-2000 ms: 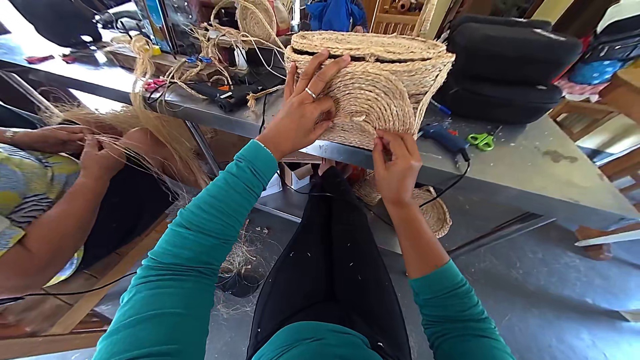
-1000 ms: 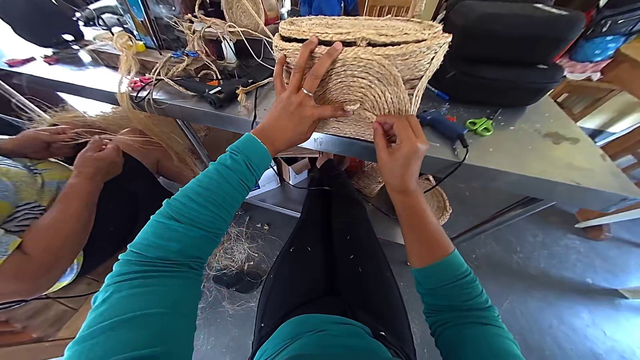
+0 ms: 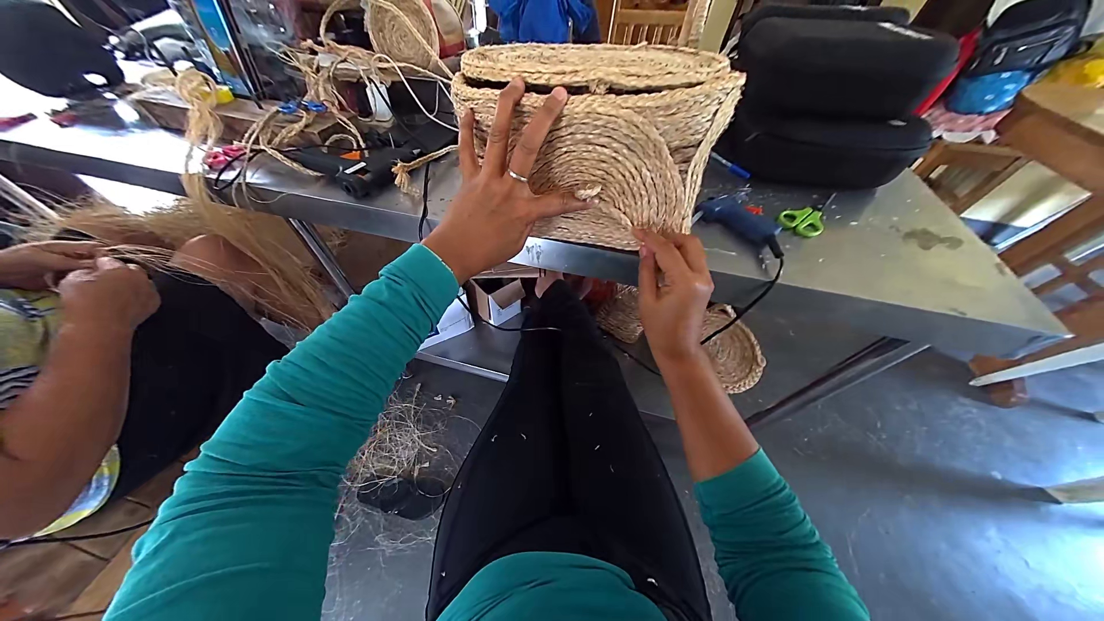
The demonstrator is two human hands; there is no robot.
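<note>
A lidded bag of coiled, braided natural-fibre rope (image 3: pixel 621 155) stands at the front edge of the metal table. My left hand (image 3: pixel 500 185), with a ring on one finger, lies spread over its front face, the thumb beside a small rope end. Thumb and fingertips of my right hand (image 3: pixel 673 285) pinch the lower right edge of the coiled front panel. Right of the bag are a blue glue gun (image 3: pixel 740 222) with a black cable and green-handled scissors (image 3: pixel 802 222).
Black cases (image 3: pixel 837 103) sit behind on the right. Fibre cords (image 3: pixel 332 95) and a black glue gun (image 3: pixel 358 168) lie on the left. Beside me a co-worker's hands (image 3: pixel 103 280) hold loose fibres. Coiled pieces (image 3: pixel 733 349) rest below the table, near the hanging cable.
My left thumb has come down toward the middle of the coiled panel. My right hand remains pinched at the panel's lower right.
</note>
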